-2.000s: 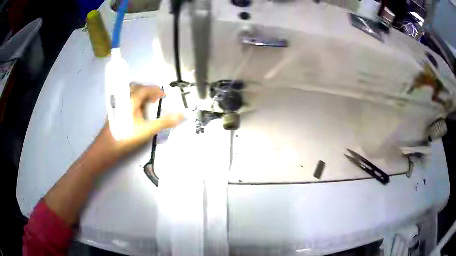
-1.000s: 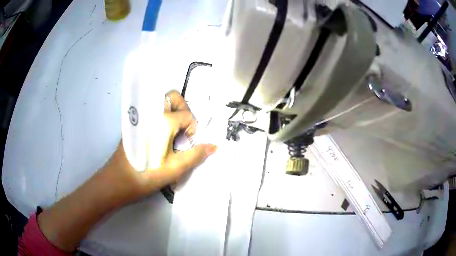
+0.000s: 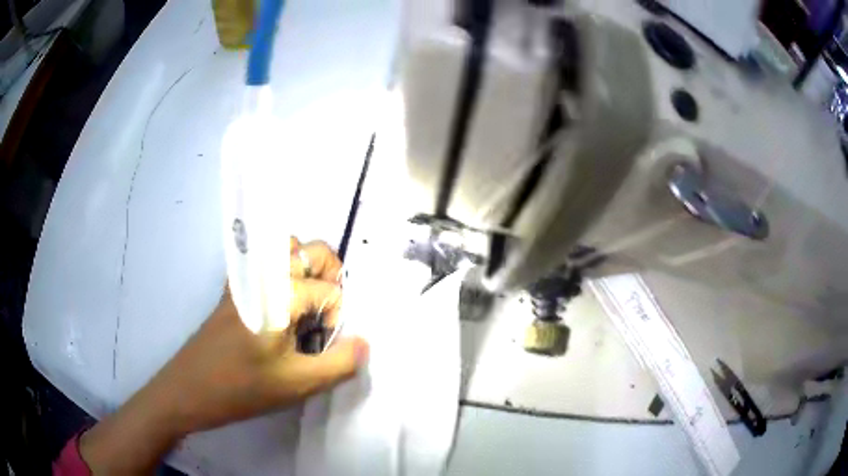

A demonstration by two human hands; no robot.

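Observation:
White strips [image 3: 418,372] run from under the needle and presser foot [image 3: 446,246] towards the bottom edge, overexposed by the lamp. My left hand [image 3: 270,344] is at their left edge, thumb on the white material and fingers curled beside it, with a dark gap between; the exact grip is blurred. My right hand is out of the picture. The cream machine head [image 3: 642,186] fills the upper right. A white strip with handwriting [image 3: 665,358] lies slanting on the bed, right of the brass-coloured knob [image 3: 547,337].
The glowing lamp [image 3: 251,223] on its blue neck hangs over my left hand and hides part of it. Black thread snips [image 3: 739,398] and a small dark rectangle [image 3: 656,404] lie on the bed at the right. An olive-gold cone [image 3: 232,23] is cut off at the top.
My left hand has moved back from the needle, towards the bottom of the picture. The view has moved closer to the machine head. The handwritten strip shows on the bed, unlike two seconds ago.

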